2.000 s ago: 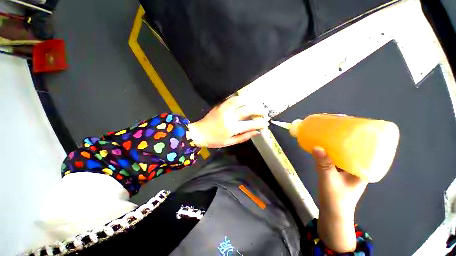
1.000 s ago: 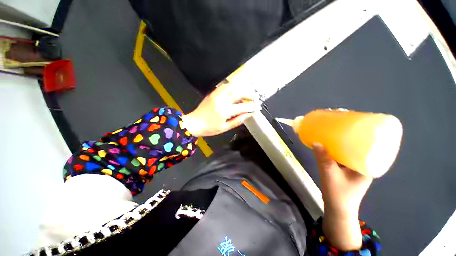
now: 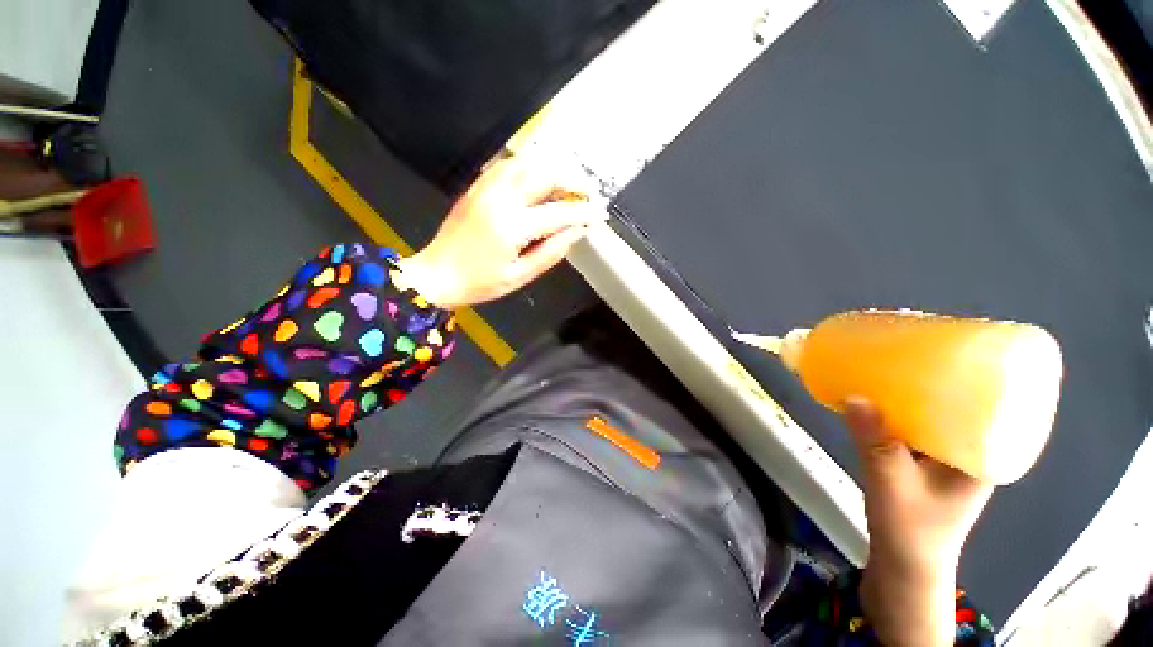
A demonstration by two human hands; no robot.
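The flat dark notched panel (image 3: 885,190) lies on the pale, stained work board (image 3: 683,89). My right hand (image 3: 921,506) holds the yellow-orange glue squeeze bottle (image 3: 942,386) on its side above the panel. Its thin pale nozzle points left, with the tip at the panel's near edge. A thin dark line of glue shows along that edge from the corner to the nozzle. My left hand (image 3: 512,234) rests at the board's near left corner, fingertips by the panel's corner. Whether the fingers press the panel or only the board is hard to tell.
Black cloth (image 3: 443,76) hangs beyond the board at the upper left. The grey floor has a yellow line (image 3: 348,196). A red dustpan-like object (image 3: 114,223) stands at the far left. A white surface (image 3: 51,417) is at the left edge. My grey apron (image 3: 569,518) is close to the board's edge.
The nozzle tip has moved from the panel's corner along the near edge, and the dark line now trails behind it. The left hand stays at the corner. The camera view has shifted.
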